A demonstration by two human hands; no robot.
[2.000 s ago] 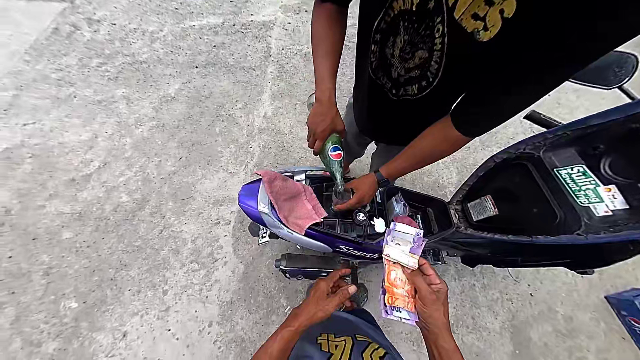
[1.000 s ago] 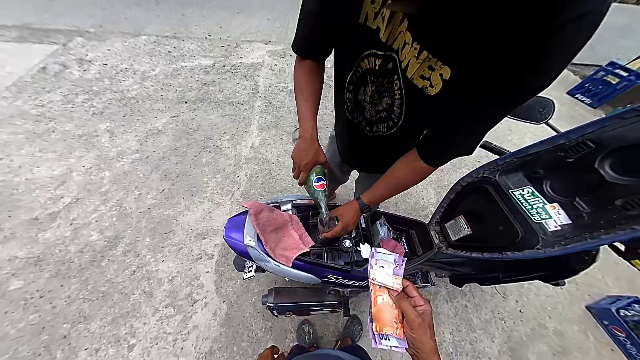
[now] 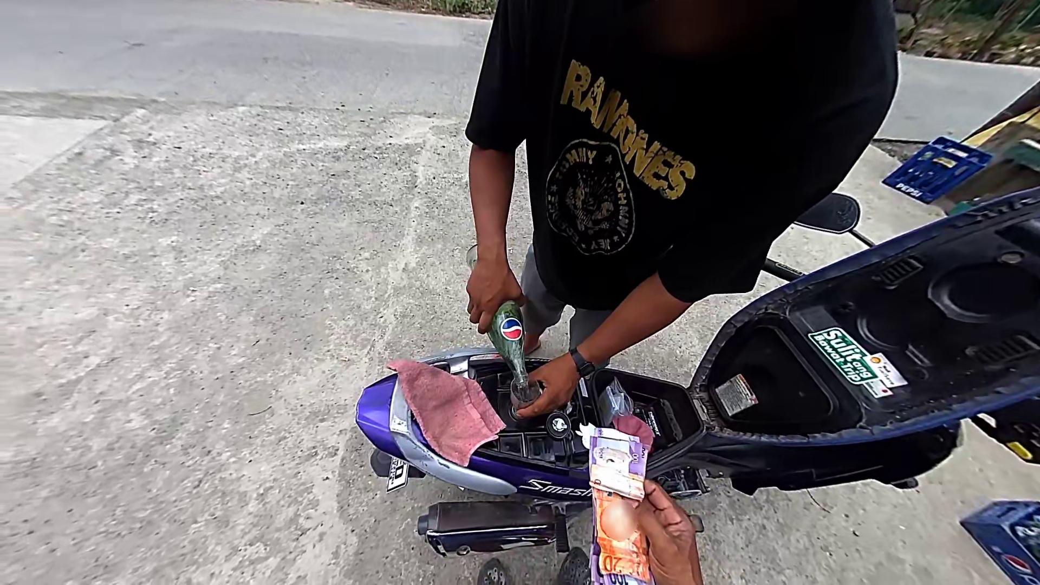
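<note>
My right hand (image 3: 668, 532) grips several purple and orange banknotes (image 3: 619, 508) beside a purple motorcycle (image 3: 479, 479). My left hand is out of view. Across the motorcycle stands a person in a black printed T-shirt (image 3: 617, 162), tilting a green glass Pepsi bottle (image 3: 509, 335) neck down. The person's other hand (image 3: 556, 383) steadies a small clear funnel or cup (image 3: 526, 393) under the bottle's mouth, at the open seat compartment. A pink cloth (image 3: 448, 410) lies over the tail, and a round black cap (image 3: 558, 424) rests near the funnel or cup.
The raised seat (image 3: 886, 325) with stickers extends to the right, a mirror (image 3: 830, 213) behind it. An exhaust muffler (image 3: 491, 526) juts out on my side, above shoe tips (image 3: 493, 572). Blue crates stand at the upper right (image 3: 934, 169) and lower right (image 3: 1007, 536) on concrete ground.
My left hand, near the motorcycle's side two seconds ago, has dropped out of view. My right hand still holds the banknotes. The view has tilted up, showing more road.
</note>
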